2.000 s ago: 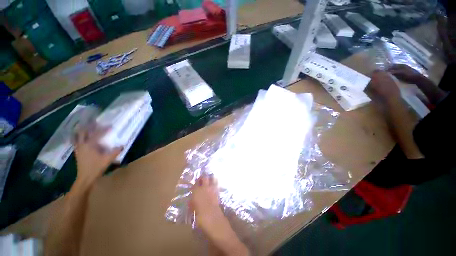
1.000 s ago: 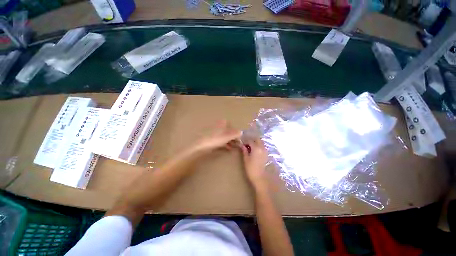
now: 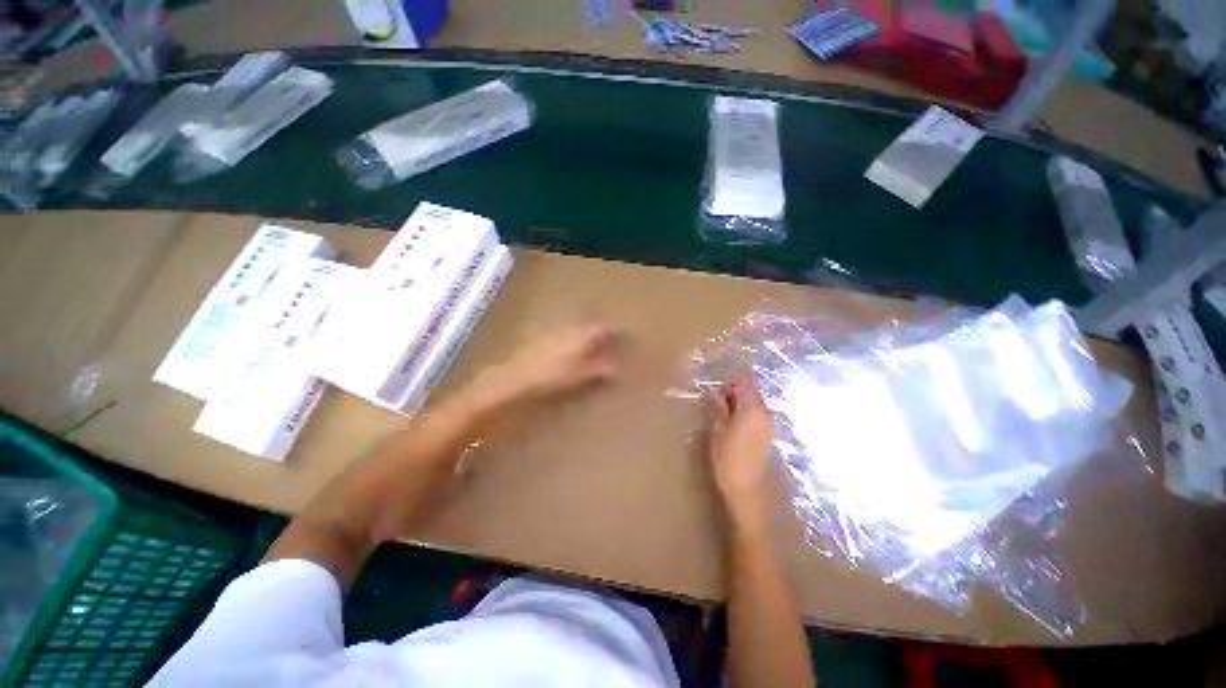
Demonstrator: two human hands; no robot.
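My left hand, blurred with its fingers curled, is over the cardboard bench cover; no object shows clearly in it. My right hand is at the left edge of a glossy stack of clear plastic bags. Its fingers are bent against loose film; whether they grip it is unclear. Several white product boxes lie left of my left hand, some stacked and overlapping, with no film visible on them.
The green conveyor belt crosses beyond the bench, carrying bagged boxes. A slotted green crate stands at lower left. A metal upright and a printed white box are at right. Red items lie across the belt.
My hands were close together and are now apart, the left one away from the right. The view has shifted, so bench and belt items appear further right.
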